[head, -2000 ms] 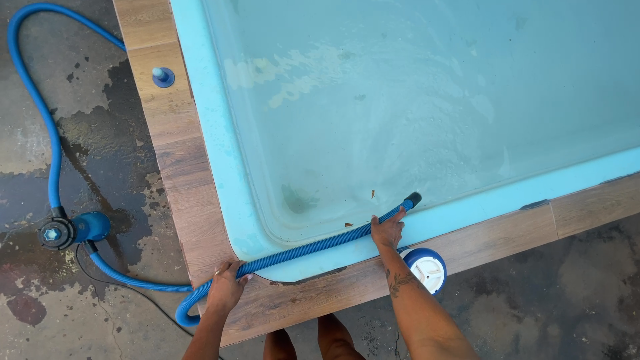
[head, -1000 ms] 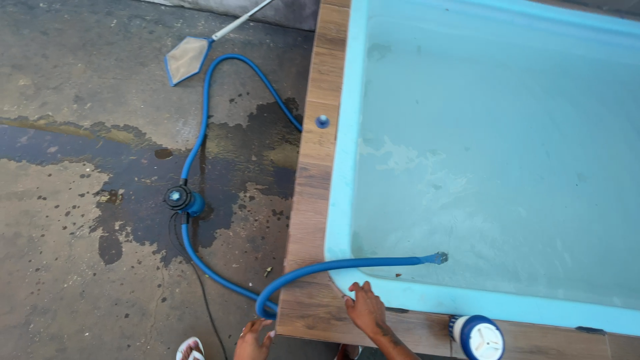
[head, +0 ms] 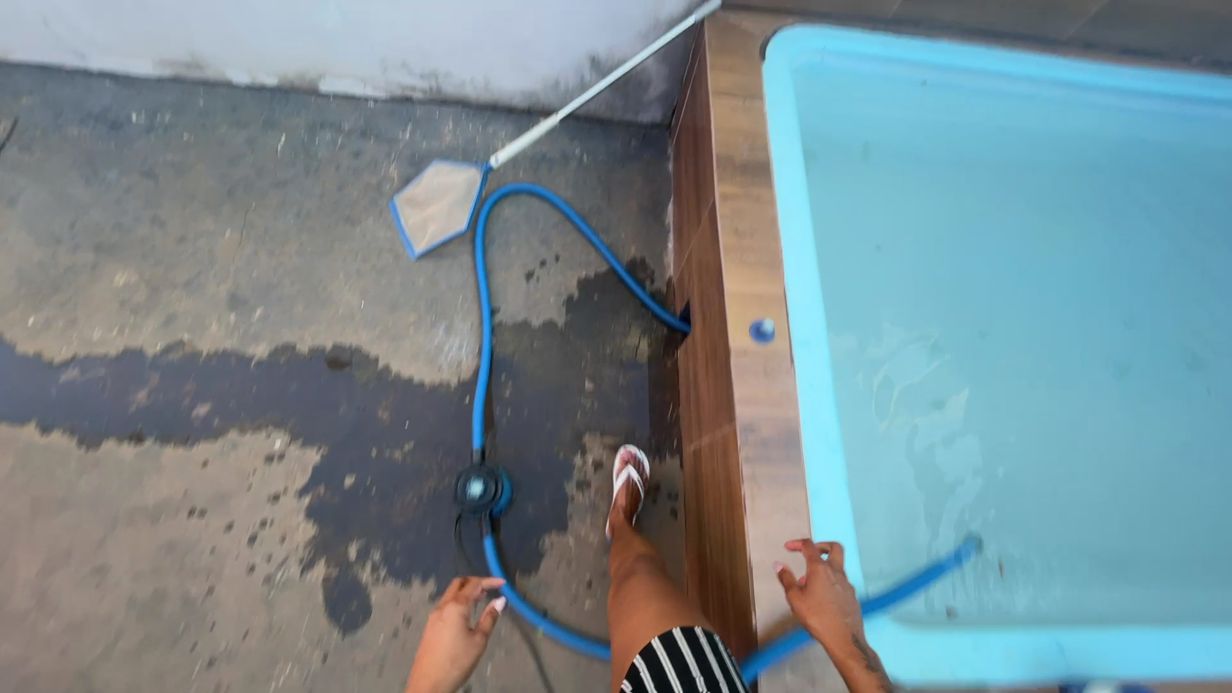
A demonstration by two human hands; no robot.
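Note:
My left hand (head: 462,621) is raised at the bottom, its fingers loosely curled with nothing held; in the picture it overlaps the edge of the blue hose (head: 553,630) near the pump. My right hand (head: 818,587), fingers bent and apart, is over the pool's near left corner, also holding nothing. Beside it the blue hose crosses the light-blue pool rim (head: 833,500), and its end lies in the water. A blue and black pool pump (head: 481,491) stands on the wet floor, with the hose running from it to an opening in the wood-look side wall.
A leaf skimmer net (head: 438,207) on a long pole leans across the concrete floor near the white wall (head: 337,43). A round blue fitting (head: 761,331) is set in the wood-look ledge (head: 756,241). My foot in a white flip-flop (head: 630,472) stands between pump and pool.
Two seconds ago both hands were on the blue hose; now both are off it. The hose end has gone down into the water. The view has swung left.

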